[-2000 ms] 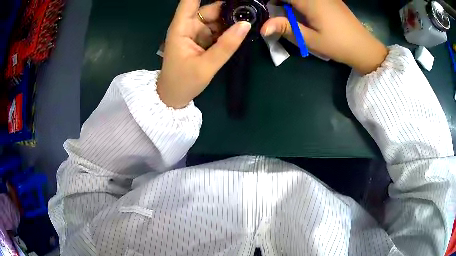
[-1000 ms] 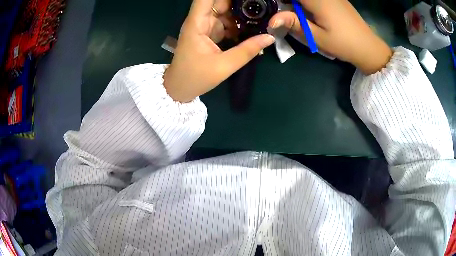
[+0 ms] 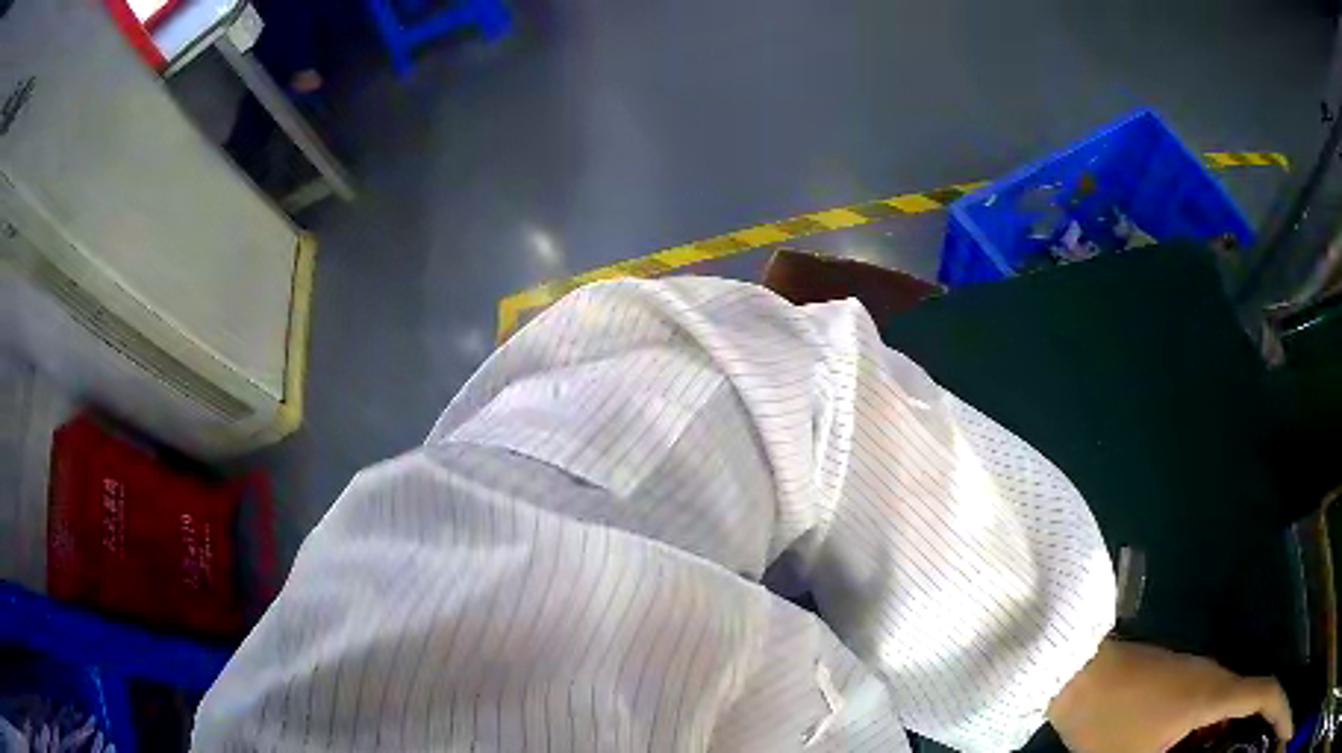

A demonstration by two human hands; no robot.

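Note:
My left hand (image 3: 1163, 699) is in the lower right corner, partly cut off by the bottom edge. Its fingers are closed around a dark, shiny watch (image 3: 1236, 734), of which only the upper part shows. A small pale strip (image 3: 1130, 583) lies on the dark green bench (image 3: 1089, 375) beside my sleeve. A bit of blue shows at the bottom edge right of the watch; I cannot tell what it is. My right hand is out of the picture.
A blue bin (image 3: 1096, 221) with scraps stands beyond the bench, near yellow-black floor tape (image 3: 765, 233). At left are a white cabinet (image 3: 162, 250), red crates (image 3: 140, 530) and a blue crate (image 3: 89, 647). A blue stool (image 3: 442, 22) and part of a person are at the top.
The view has swung left to the floor beside the bench. My left hand and the watch now sit at the lower right; my right hand has left the picture.

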